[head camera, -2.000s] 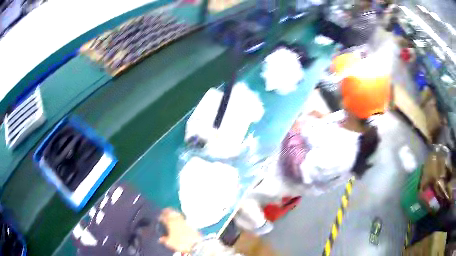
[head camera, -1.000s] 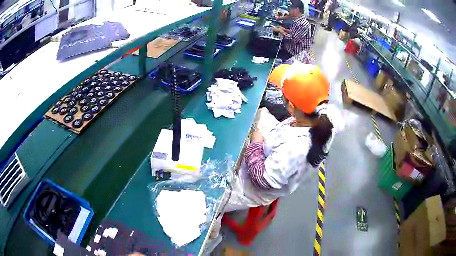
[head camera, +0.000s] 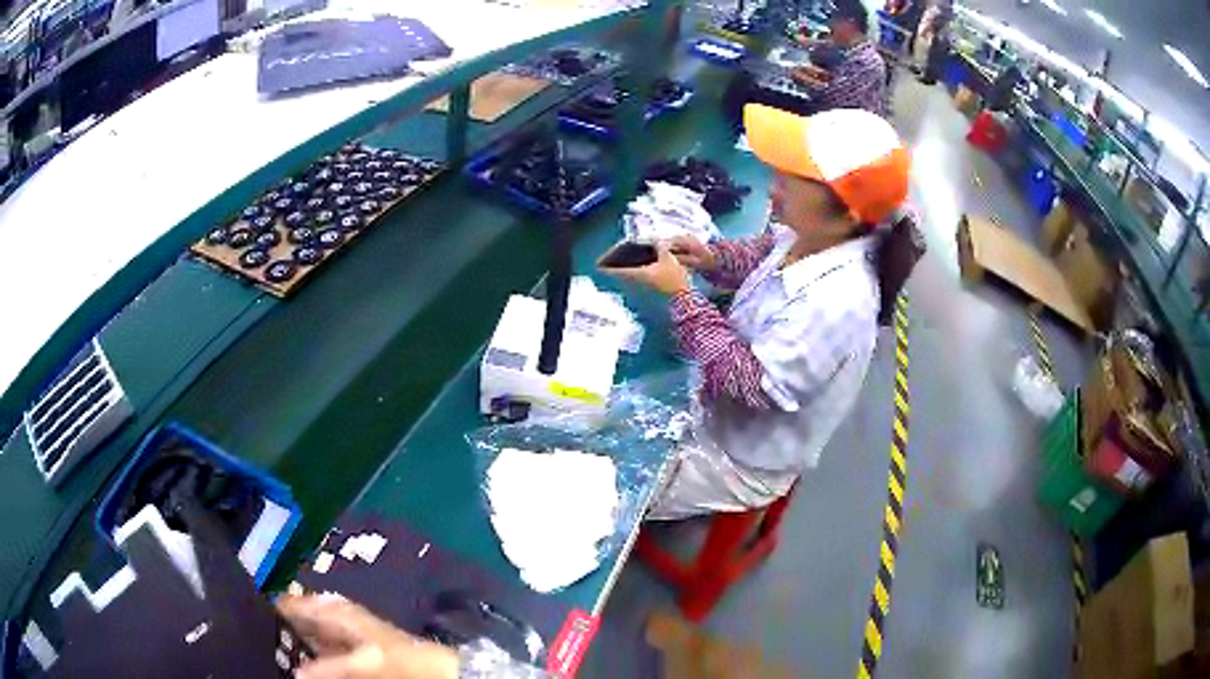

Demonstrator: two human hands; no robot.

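Dark box blanks [head camera: 139, 610] with white flaps are fanned and raised at the lower left, partly over a blue tray [head camera: 276, 537]. More dark blanks [head camera: 385, 590] lie on the green bench at the bottom, some white flaps showing. My right hand [head camera: 352, 639] comes in from the bottom, its fingers closed at the right edge of the raised blanks; blur and the frame edge hide part of the grip. My left hand is not in view. A red and white piece [head camera: 572, 643] stands at the bench edge, right of my sleeve.
A white carton [head camera: 531, 358] and white sheets [head camera: 553, 515] with clear plastic lie ahead. A seated person [head camera: 809, 305] on a red stool [head camera: 710, 564] holds a dark item. Beyond the conveyor are a board of black rounds [head camera: 312, 212] and a slotted block [head camera: 77, 411].
The blanks at lower left have come up over the blue tray. My right hand shows more fully. The neighbouring person has turned and raised a dark item. The view has shifted.
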